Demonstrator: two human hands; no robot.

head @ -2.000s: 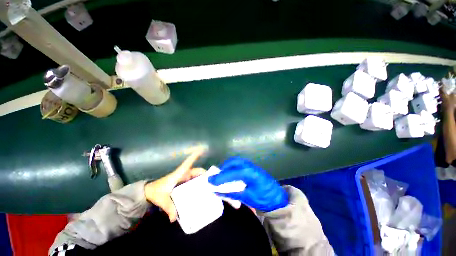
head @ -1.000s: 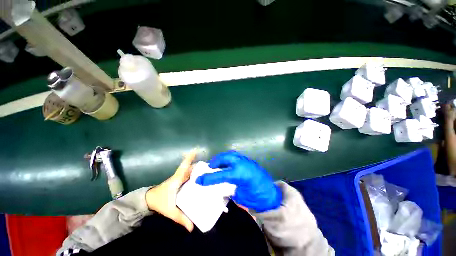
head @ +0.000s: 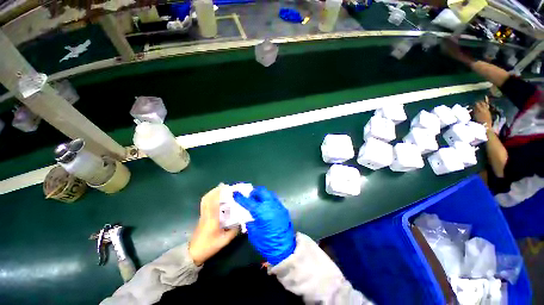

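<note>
A white plug-in unit is held over the front edge of the green bench. My bare left hand grips it from the left, fingers along its side. My right hand, in a blue glove, is against its top and right side. A bit of white shows at the gloved fingers; I cannot tell cloth from unit there. Several more white units stand in a group on the bench to the right.
An air blow gun lies at left. A squeeze bottle, metal-topped can and round holders stand by the post. Units ride the belt. A blue tote holds bags at right. A person reaches over the belt.
The view has tilted up and shifted, showing more of the belt and the person at right. The held unit has been turned, and both hands still hold it.
</note>
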